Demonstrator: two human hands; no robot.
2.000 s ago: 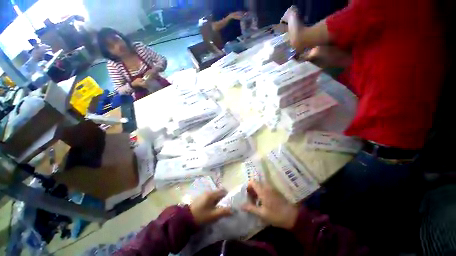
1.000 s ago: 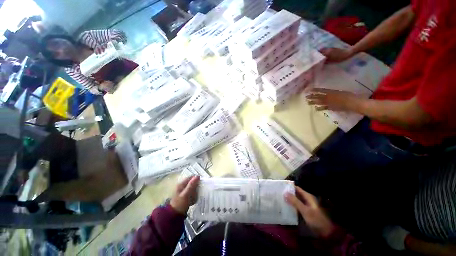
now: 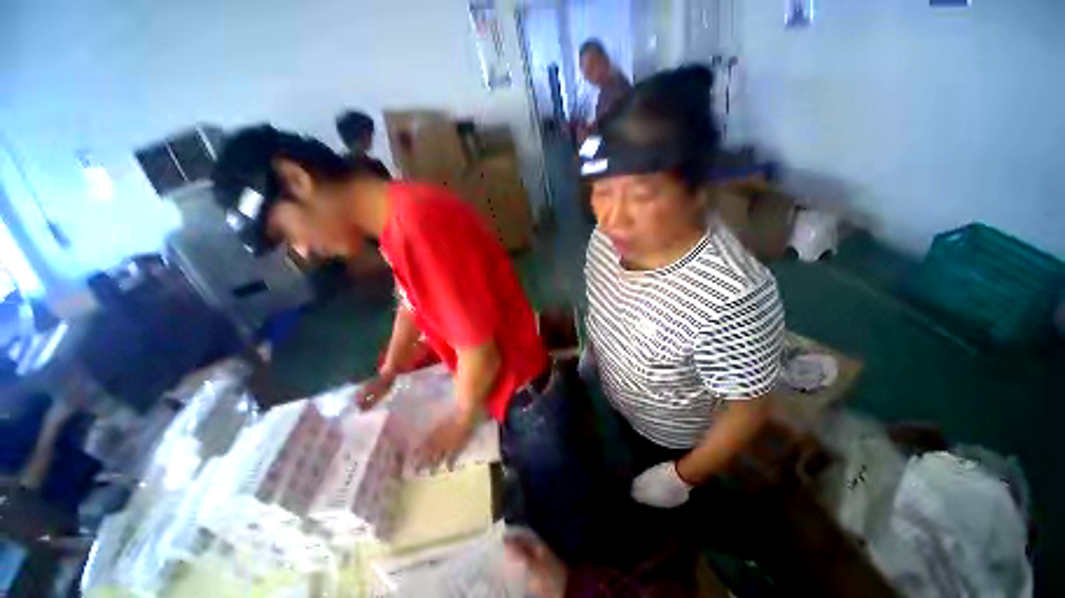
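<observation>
My right hand [image 3: 534, 563] is at the bottom edge, cut off and blurred, with a maroon sleeve beside it. A white carton [image 3: 450, 570] lies just left of it, partly cut off by the lower edge; blur hides whether my fingers grip it. My left hand is out of the picture. White retail cartons [image 3: 350, 473] stand stacked on the pale yellow tabletop [image 3: 444, 507] at the lower left, with more blurred white cartons around them.
A person in a red shirt [image 3: 461, 292] leans over the table, hands by the stack. A person in a striped shirt [image 3: 677, 333] stands to the right, one white glove [image 3: 662, 484] visible. Clear plastic bags [image 3: 952, 526] are lower right; a green crate [image 3: 993, 280] is on the floor.
The view has swung up and to the right, towards the two workers. The carton that both my hands held is no longer clearly seen in them, and my left hand has left the picture.
</observation>
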